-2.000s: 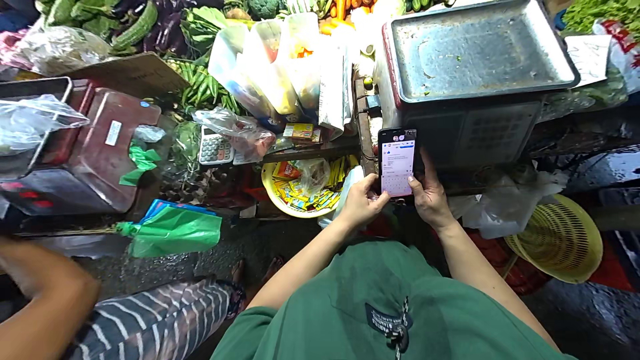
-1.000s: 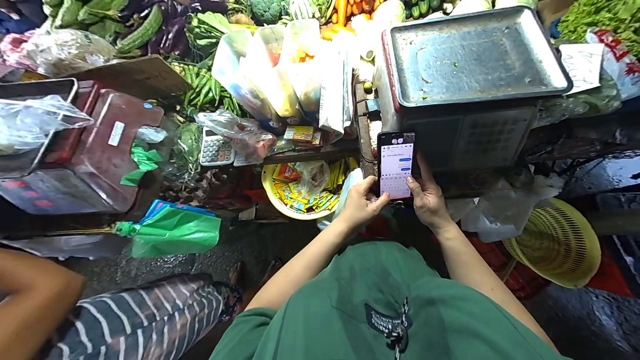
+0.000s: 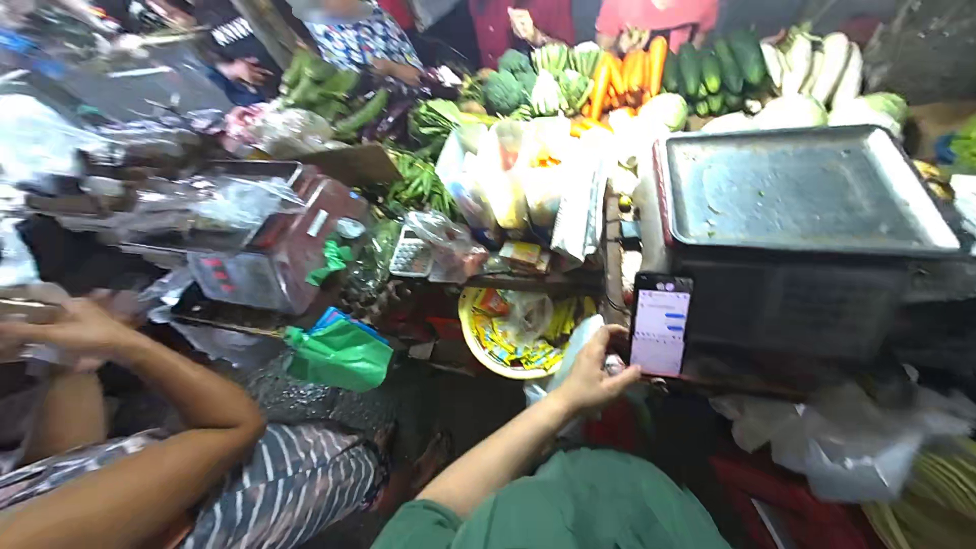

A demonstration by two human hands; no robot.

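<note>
A smartphone [image 3: 660,326] with a lit screen stands nearly upright in front of the dark side of a weighing scale, and my left hand [image 3: 596,371] holds it at its lower left edge. My right hand is out of view. Just left of my left hand is a yellow basin [image 3: 470,347] of small packets. Above the phone lies the metal tray [image 3: 801,187] of the scale. A white calculator [image 3: 412,253] rests beside a clear plastic bag at the stall's front edge.
Carrots [image 3: 610,80], cucumbers [image 3: 713,69] and broccoli [image 3: 505,91] line the back. Green plastic bags [image 3: 343,354] hang at front left. Another person's arm [image 3: 183,381] is close on the left. A second scale [image 3: 290,236] stands there, and people stand behind the vegetables.
Both my hands were on the phone in the earlier frames; my right hand has left it and gone out of view. The view has shifted up and left.
</note>
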